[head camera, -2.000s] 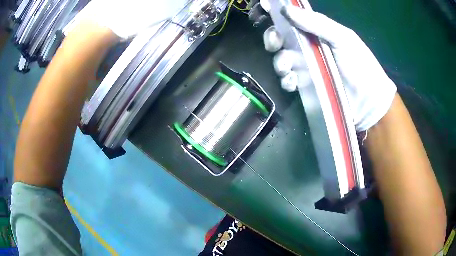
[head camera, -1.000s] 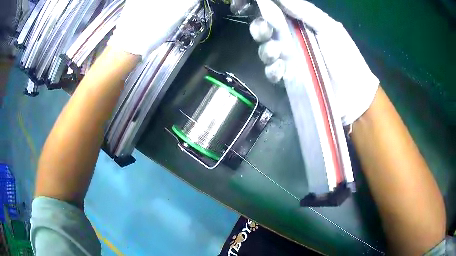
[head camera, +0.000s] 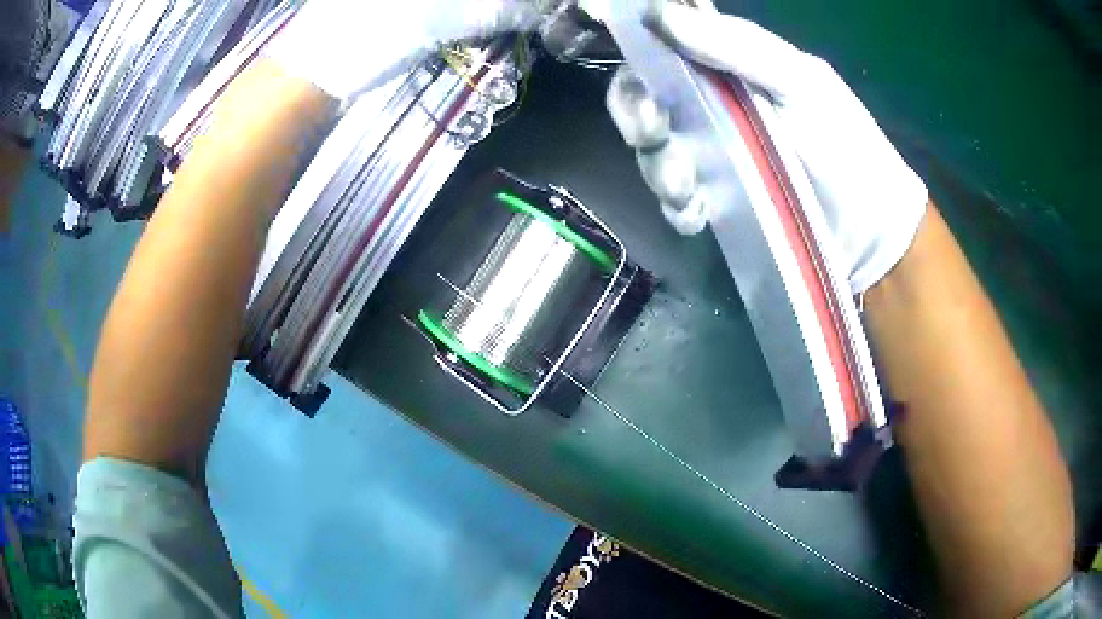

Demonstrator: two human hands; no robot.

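My right hand [head camera: 834, 169], in a white glove, is closed around a long silvery unit [head camera: 773, 266] with a red stripe and a black end piece. The unit's upper end runs to the top edge of the picture. My left hand [head camera: 387, 42], also in a white glove, reaches to the top edge above other silvery units [head camera: 351, 230] lying on the bench. Its fingers are blurred and partly cut off near loose wires, so I cannot tell what they hold.
A solder spool [head camera: 514, 290] with green rims sits in a metal stand on the dark green mat [head camera: 653, 351]. A thin solder wire [head camera: 725, 490] runs to the lower right. More silvery units [head camera: 121, 103] are piled at upper left, beyond my left forearm.
My left hand has moved right along the top, towards my right hand. The unit in my right hand has shifted slightly. The view has shifted a little too.
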